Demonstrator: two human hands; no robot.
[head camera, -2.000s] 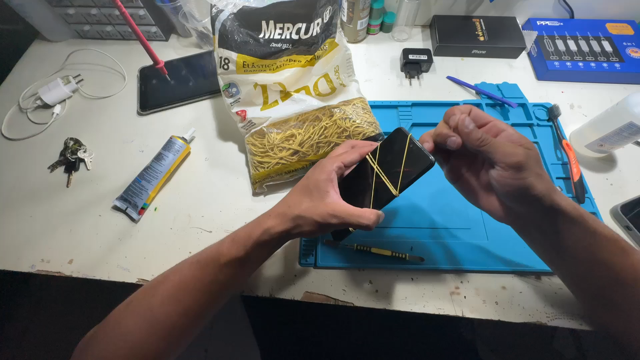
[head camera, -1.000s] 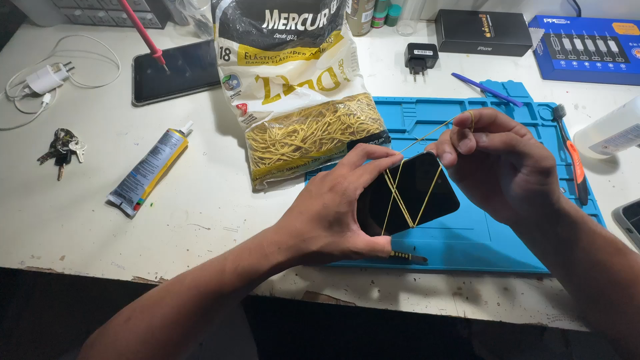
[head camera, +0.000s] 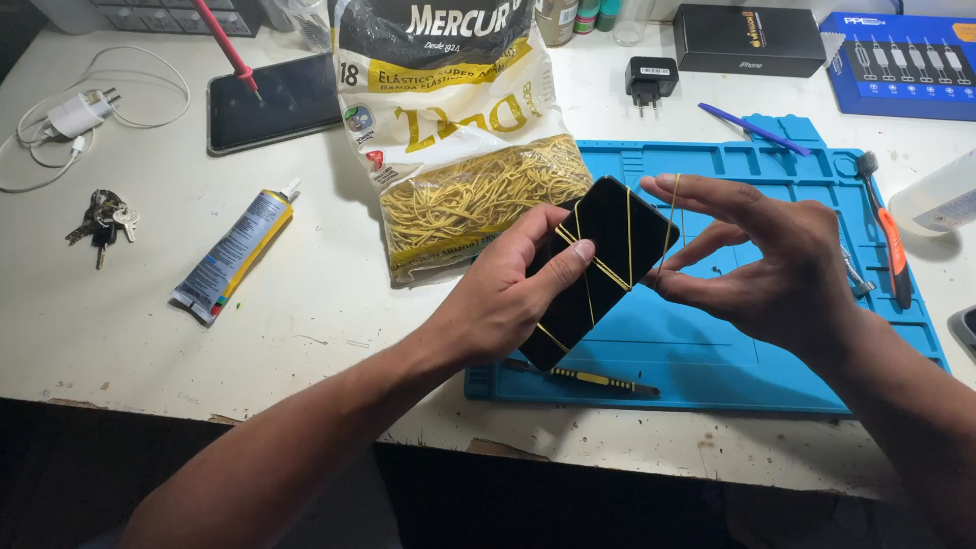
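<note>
My left hand (head camera: 522, 293) holds a black smartphone (head camera: 606, 221) at a tilt above the blue silicone work mat (head camera: 686, 328), its thumb lying on the screen. Several yellow rubber bands (head camera: 630, 236) cross the phone's face. Close to the phone's right edge, my right hand (head camera: 751, 255) has a yellow rubber band (head camera: 677, 210) stretched between its spread fingers. Behind the phone stands a plastic bag of yellow rubber bands (head camera: 488, 191). Below it on the mat lies a yellow-and-black pry tool (head camera: 595, 379), partly hidden by the phone.
A glue tube (head camera: 232, 255), keys (head camera: 103, 221), a white charger (head camera: 80, 113) and another phone (head camera: 271, 99) lie to the left. Behind the mat are a black adapter (head camera: 650, 78), a black box (head camera: 751, 42) and a blue box (head camera: 900, 65). A purple spudger (head camera: 751, 128) and brush (head camera: 888, 236) rest on it.
My right hand's fingers have spread, with the band stretched between them. The left hand has turned the phone to a steeper slant, and its thumb is now over the screen.
</note>
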